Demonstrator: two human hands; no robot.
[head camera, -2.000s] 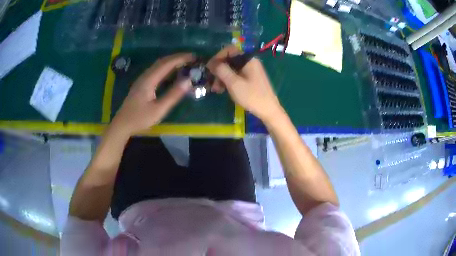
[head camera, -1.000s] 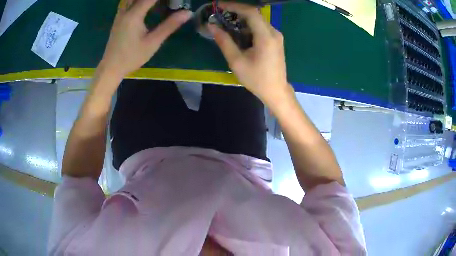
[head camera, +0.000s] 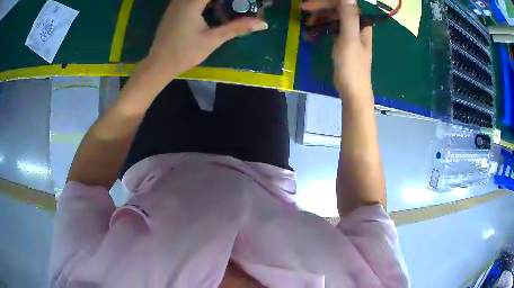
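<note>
My left hand (head camera: 186, 39) is at the top edge of the picture, its fingers and thumb around a round black part with a silver centre (head camera: 241, 6). The part is partly cut off by the edge. My right hand (head camera: 350, 39) is blurred, right of the yellow tape, over dark items with reddish wires (head camera: 322, 17). Its fingertips are partly cut off, and I cannot tell if it grips them. A red wire (head camera: 391, 9) curves beside it over the yellow card (head camera: 410, 17).
A small white label slip (head camera: 52, 29) lies on the green mat at left. A blister tray of dark parts (head camera: 470, 73) stands at right. An empty clear tray (head camera: 463, 163) with one black part (head camera: 482, 140) overhangs the edge. Yellow tape (head camera: 118, 31) marks the mat.
My right hand has moved right, away from my left hand, across the yellow tape. My left hand has shifted right and is now around the round part. The view has tilted lower than at first.
</note>
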